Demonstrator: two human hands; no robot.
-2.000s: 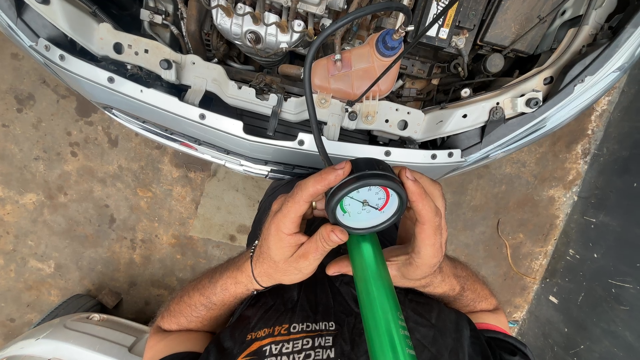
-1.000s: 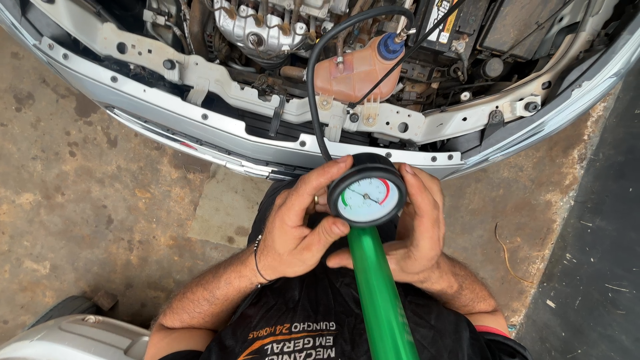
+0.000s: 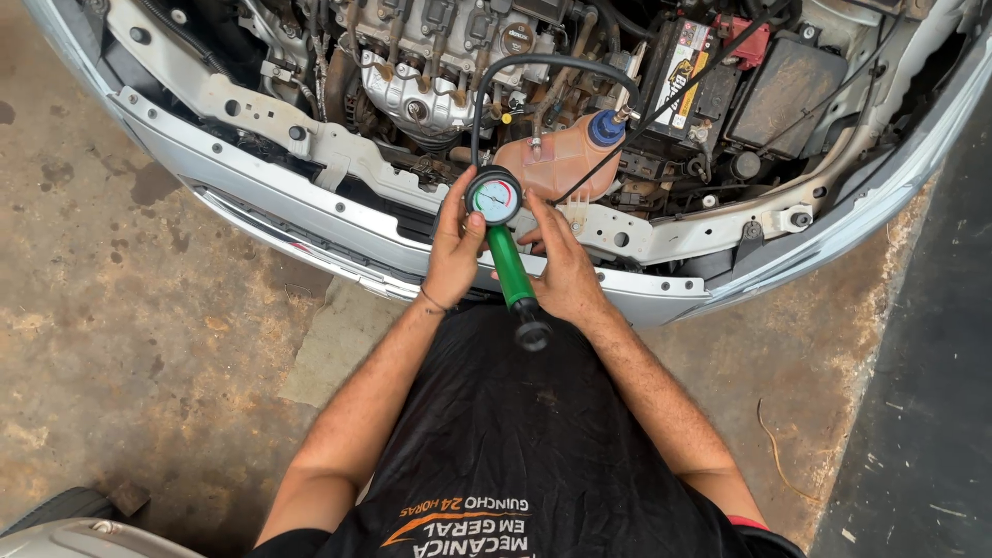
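A green hand pump (image 3: 509, 267) with a round pressure gauge (image 3: 494, 199) and a black handle lies between my hands, over the car's front edge. My left hand (image 3: 456, 252) grips the gauge's left side, thumb and fingers on its rim. Beside the gauge's right side is my right hand (image 3: 562, 263), its fingers raised and partly spread; some fingers are hidden behind the pump, so its contact is unclear. A black hose (image 3: 542, 59) arches from the gauge to a metal fitting on the blue cap (image 3: 606, 128) of the orange-brown coolant expansion tank (image 3: 554, 163).
Behind the tank stand the engine (image 3: 434, 46) and a car battery (image 3: 682, 74). A thin dark rod (image 3: 697, 76) crosses the bay diagonally. The silver bumper (image 3: 372, 267) curves in front. Part of a light-coloured vehicle (image 3: 101, 539) and a tyre show at the lower left.
The gauge and pump have moved away from my body, toward the coolant tank. The pump's black handle now shows. My right hand's fingers have come off the gauge's rim.
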